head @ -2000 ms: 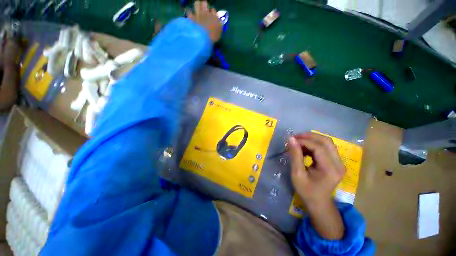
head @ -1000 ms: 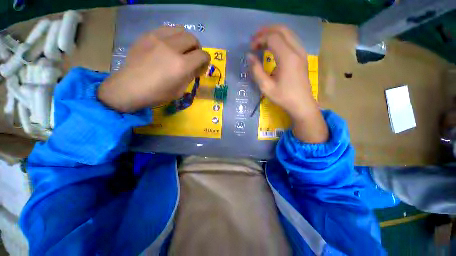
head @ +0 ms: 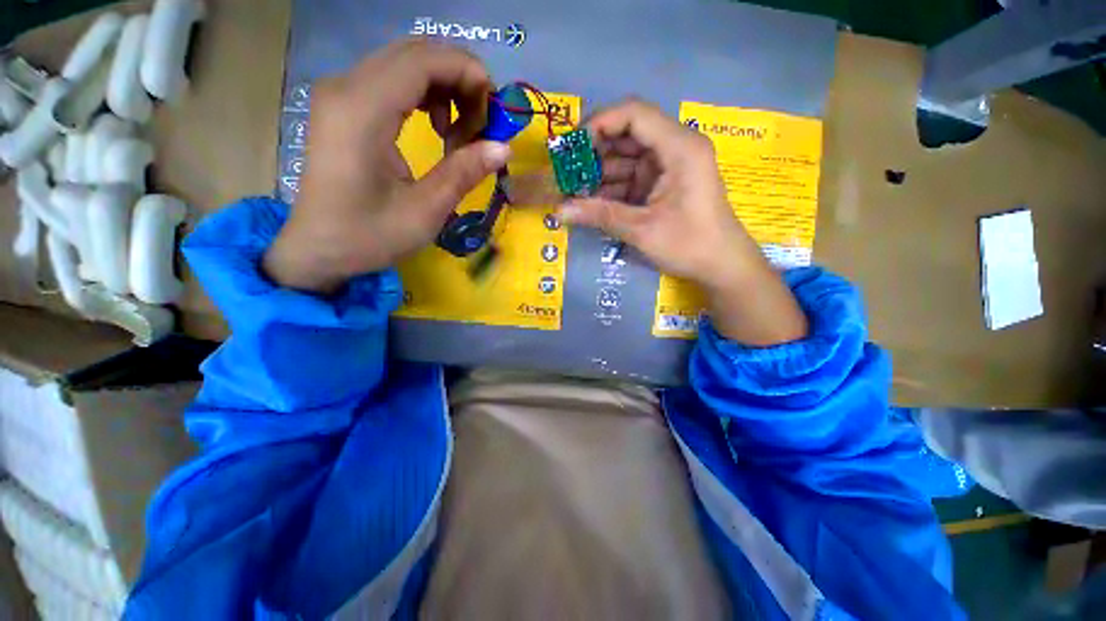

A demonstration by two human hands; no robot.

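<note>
My left hand [head: 394, 164] holds a blue battery cell [head: 507, 115] between thumb and fingers, above the printed carton sheet [head: 631, 61]. Thin red and dark lead wires [head: 534, 91] run from the cell to a green circuit board [head: 575, 161]. My right hand [head: 661, 188] grips the board by its right side. A small dark blurred piece [head: 485, 261] hangs below my left hand, over the headset picture. Part of the cell is hidden by my left fingers.
White empty housings [head: 154, 249] are heaped at the left on brown cardboard. An open carton [head: 134, 449] with white pieces is at lower left. A grey metal bracket [head: 1019, 55] is at upper right, a white card [head: 1010, 269] at right. A grey sleeve [head: 1019, 455] shows at lower right.
My left hand has come back from the green belt to the sheet with the cell and board. My right hand has moved left and now holds the board. The view has shifted down.
</note>
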